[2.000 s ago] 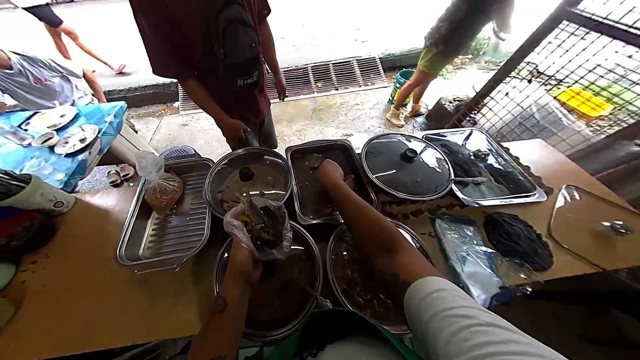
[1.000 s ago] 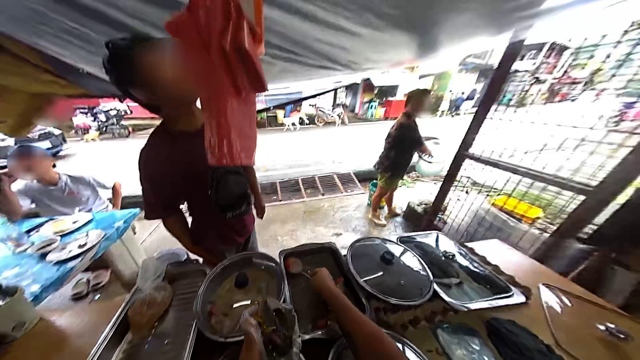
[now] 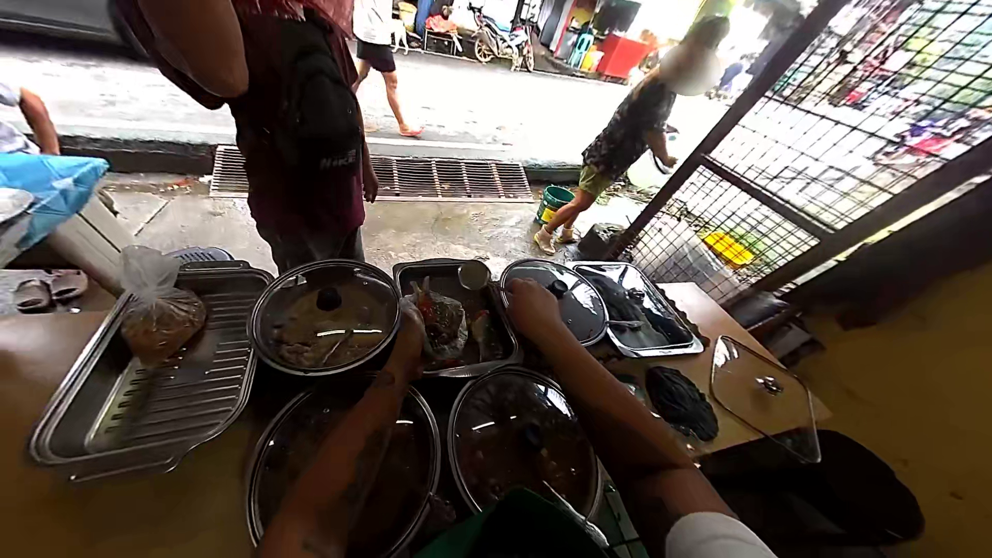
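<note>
My left hand (image 3: 411,329) holds a clear plastic bag of food (image 3: 444,324) over the rectangular metal tray of food (image 3: 461,363). A metal ladle (image 3: 474,274) is in my right hand (image 3: 533,308), its bowl above the tray's far part, right of the bag. Red and green bits show inside the bag. Left of the tray sits a round pan with a glass lid (image 3: 327,316); right of it lies another round glass lid (image 3: 570,298). Two larger lidded pans, one left (image 3: 341,465) and one right (image 3: 523,442), are beneath my forearms.
A ridged metal tray (image 3: 194,380) holds a knotted plastic bag of food (image 3: 163,322). To the right are a lidded rectangular tray (image 3: 639,310), black plastic bags (image 3: 682,403) and a square glass lid (image 3: 763,395). A person (image 3: 310,139) stands across the table, beside a metal mesh screen (image 3: 814,155).
Since two seconds ago, my left hand has moved the bag forward, from over the near pan to over the food tray. The ladle is now raised above the tray.
</note>
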